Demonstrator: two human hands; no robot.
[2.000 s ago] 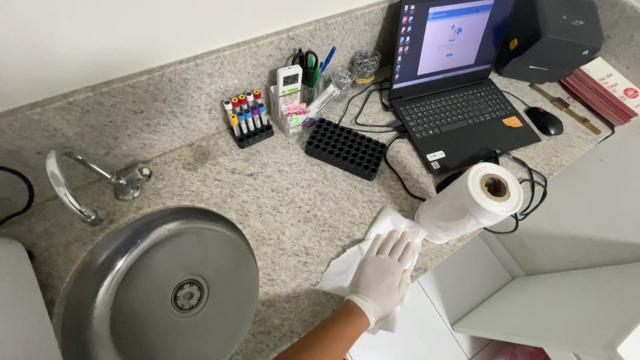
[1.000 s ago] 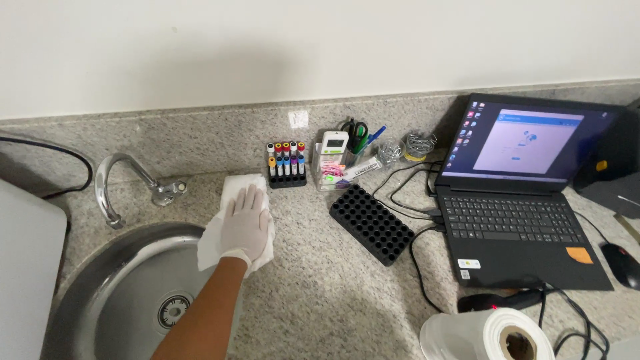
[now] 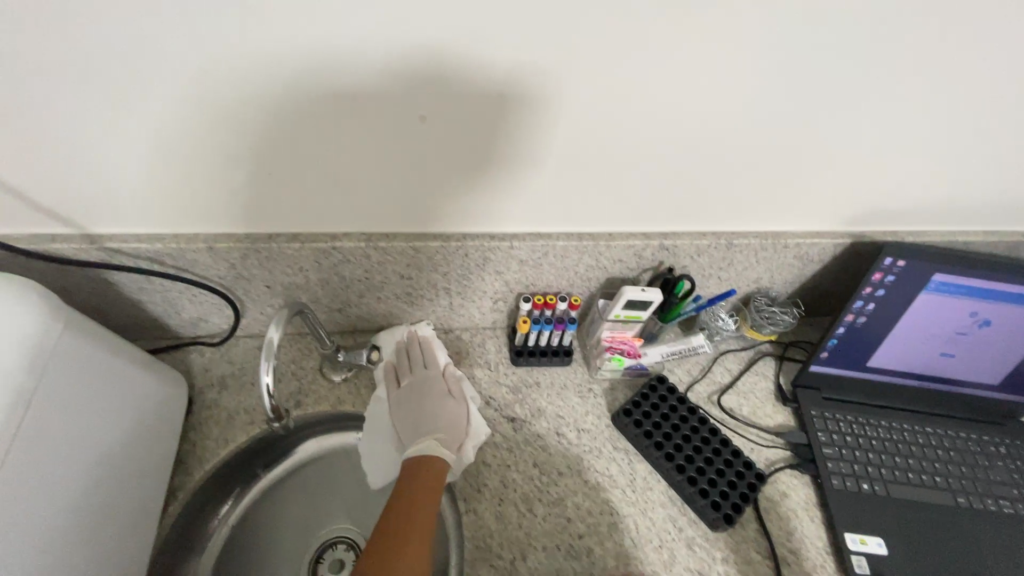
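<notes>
My left hand (image 3: pixel 428 404), in a white glove, lies palm down on a white wiping cloth or paper towel (image 3: pixel 472 432), its fingers pointing toward the wall. The towel covers the granite counter between the sink and the backsplash and overlaps the sink's rim. Its upper left edge meets the handle of the chrome faucet (image 3: pixel 276 352). The stainless steel sink (image 3: pixel 296 496) is below and left of the hand. To the right stands a small black rack (image 3: pixel 542 358) of tubes with coloured caps. My right hand is out of view.
A clear organizer (image 3: pixel 596 340) holds a small white device, scissors and pens. Beside it are bundles of wire (image 3: pixel 772 312), a black perforated tube rack (image 3: pixel 688 452), cables and an open laptop (image 3: pixel 920 432). A white appliance or box (image 3: pixel 80 432) stands left, near a black cable (image 3: pixel 192 282).
My left hand has moved left with the towel, from beside the white roll, past the small tube rack, to the faucet. The view has shifted left, and the roll is out of view.
</notes>
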